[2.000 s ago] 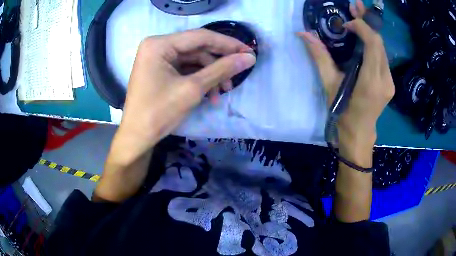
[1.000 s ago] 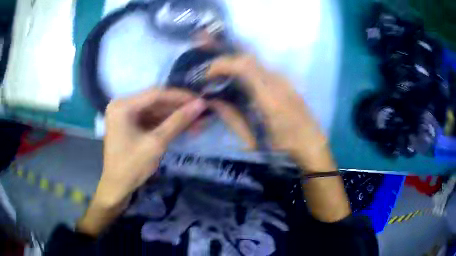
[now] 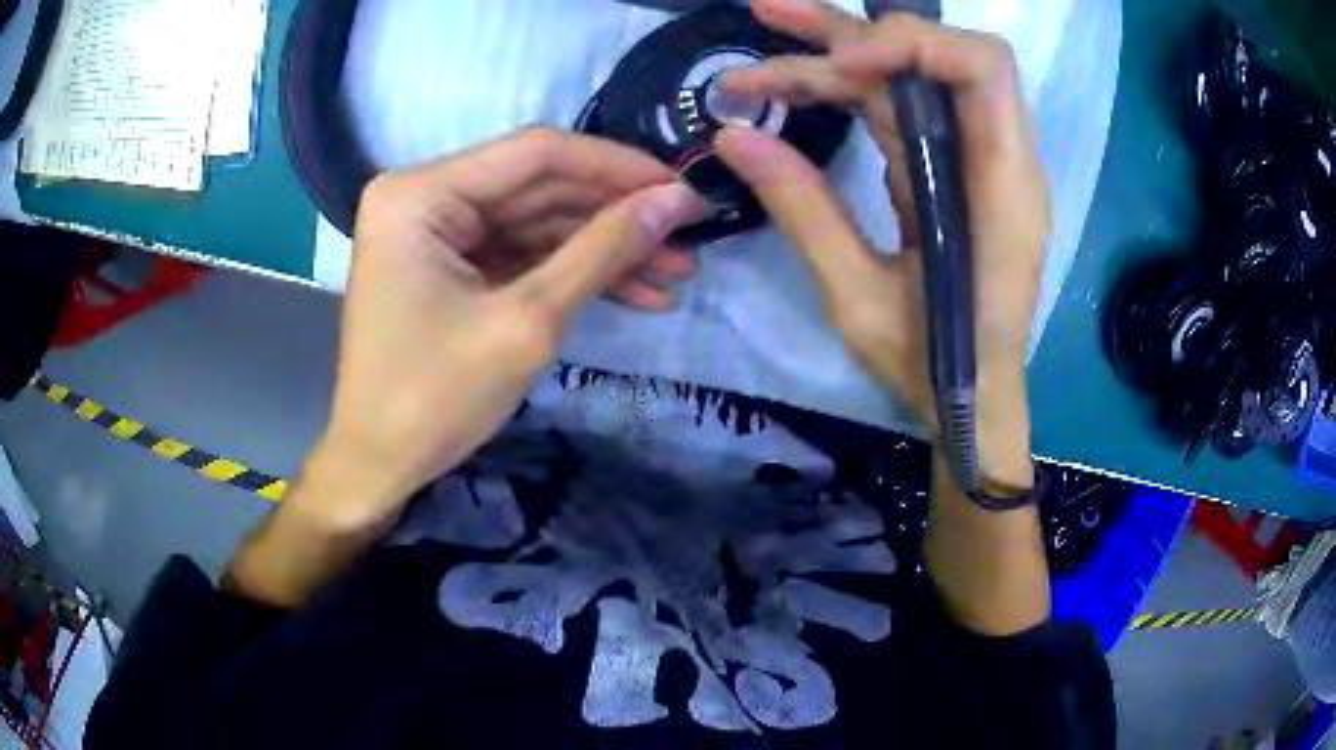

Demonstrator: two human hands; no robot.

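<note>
A black speaker driver assembly (image 3: 645, 100) with a silver-grey centre lies over the white work cloth (image 3: 454, 73). My left hand (image 3: 498, 279) pinches thin red lead wires (image 3: 695, 156) at the driver's near edge between thumb and forefinger. My right hand (image 3: 938, 191) has its thumb and a fingertip on the driver by its centre ring. The black soldering iron (image 3: 941, 249) is tucked in the right hand, its cord end toward the wrist; its tip is not visible. What lies under the driver is mostly hidden.
The black headband (image 3: 315, 117) curves on the cloth at the left. Paper sheets (image 3: 132, 88) lie at the upper left. A pile of black drivers (image 3: 1245, 293) is on the green bench at the right. A blue bin (image 3: 1136, 564) with black discs sits below the bench edge.
The right hand has brought the driver from the right side over to the left hand at the cloth's middle. The view has shifted, and the wires and driver are now together.
</note>
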